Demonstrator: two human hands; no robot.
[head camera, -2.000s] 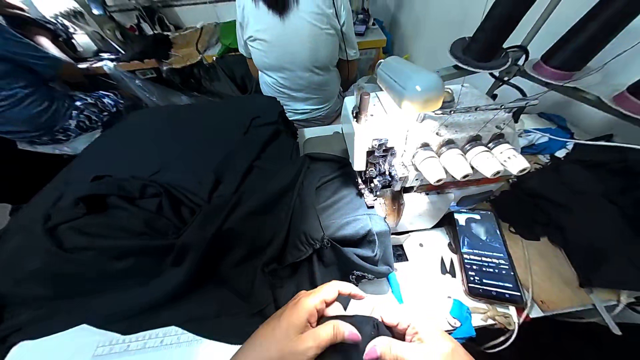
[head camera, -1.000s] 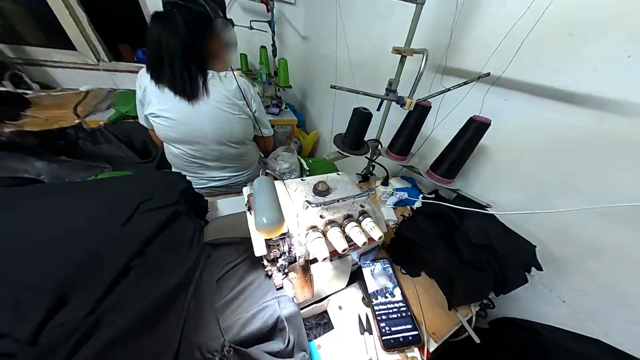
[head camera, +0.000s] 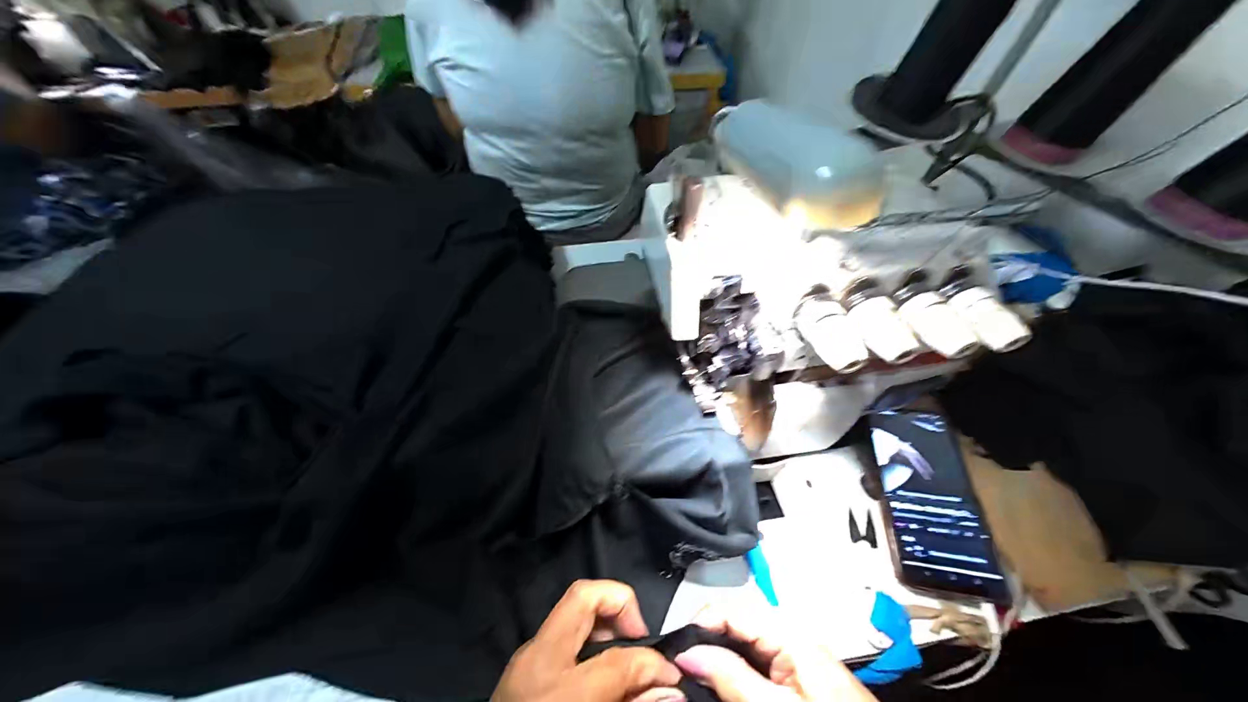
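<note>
At the bottom centre, my left hand (head camera: 585, 648) and my right hand (head camera: 770, 663) pinch a piece of black fabric (head camera: 658, 643) between thumbs and fingers, close together. A large heap of black fabric (head camera: 244, 390) fills the left side. Grey-black fabric (head camera: 663, 429) lies beside it, reaching up to the overlock sewing machine (head camera: 741, 263). The machine's lamp light falls brightly on its needle area, and it has several white tension dials (head camera: 887, 322). The fabric's lower part at my hands is cut off by the frame edge.
A smartphone (head camera: 936, 502) with a lit screen lies right of the machine bed, near blue cloth scraps (head camera: 889, 639). More black fabric (head camera: 1121, 419) is piled at the right. Black thread cones (head camera: 936, 68) stand behind. A person in a light shirt (head camera: 551, 107) sits beyond the machine.
The view swung up towards the wall and back down. My hands, out of view one second ago, show again, pinching black fabric much as they did two seconds ago.
</note>
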